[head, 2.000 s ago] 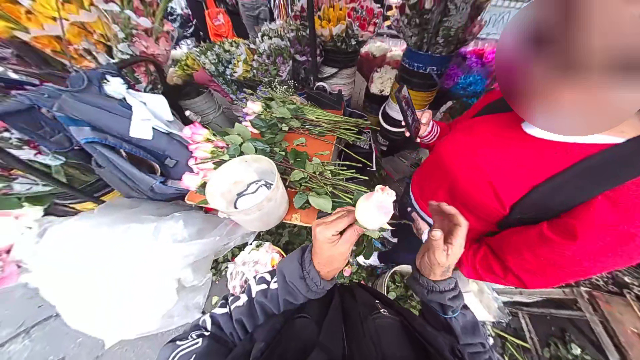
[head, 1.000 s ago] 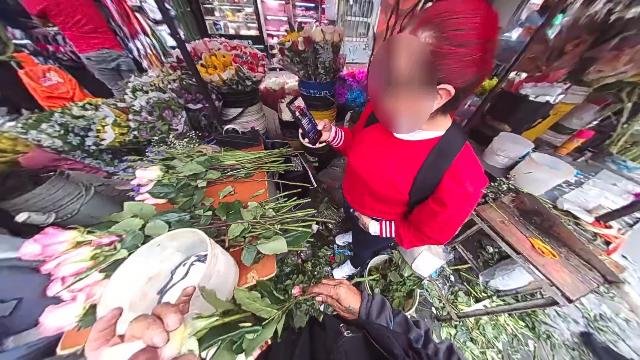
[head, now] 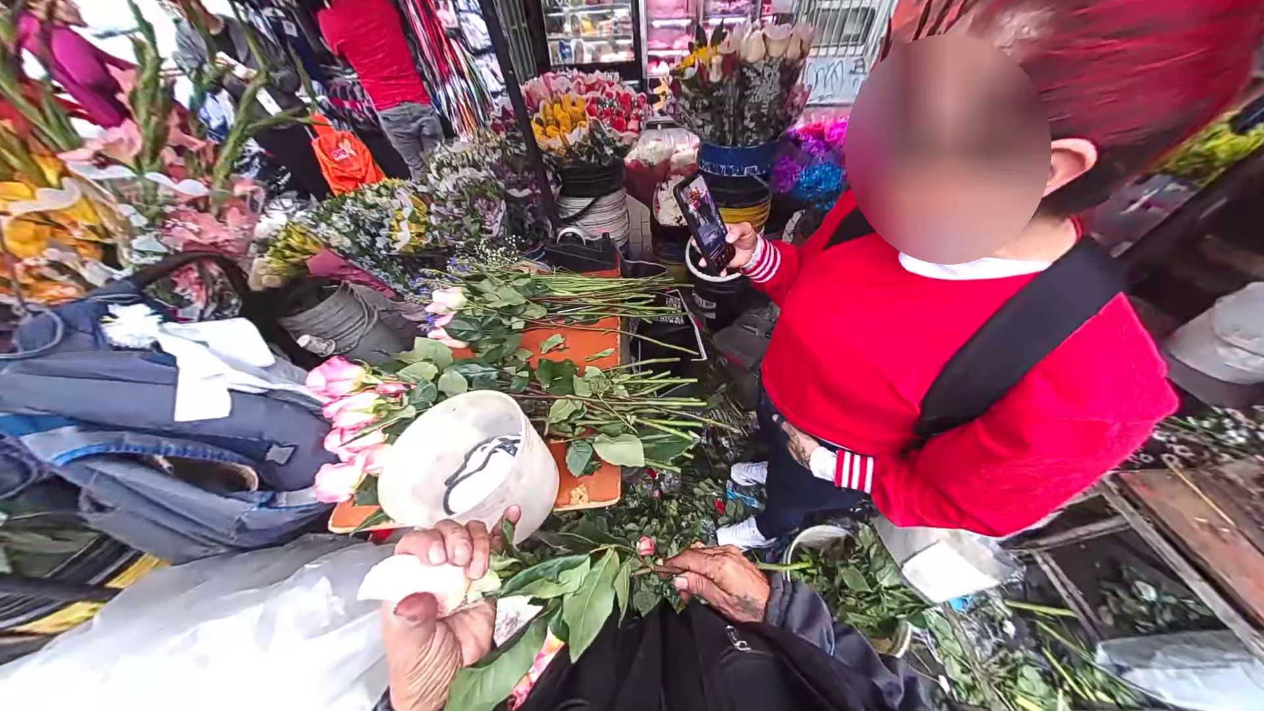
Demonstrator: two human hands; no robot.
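Observation:
My left hand [head: 444,602] is closed around the head of a pale rose [head: 417,581], whose petals show between the fingers. The leafy stem [head: 592,583] runs across to my right hand [head: 721,581], which grips it low down, with a small pink bud beside the fingertips. Just above my left hand a white plastic bucket [head: 395,484] stands with a dark cord or strap in it. Behind the bucket, pink roses [head: 346,425] lie with their long green stems [head: 642,405] pointing right, over an orange surface [head: 592,488].
A person in a red sweater [head: 948,365] stands close at the right, holding a phone [head: 705,227]. A blue backpack [head: 178,415] and clear plastic sheeting [head: 217,632] are at the left. Buckets of flowers stand behind; cut leaves litter the ground beside a wooden stand [head: 1205,523].
Two seconds ago the pale rose stood upright at my left hand's fingers; now its head lies in my left hand and its stem in my right. The view has swung about.

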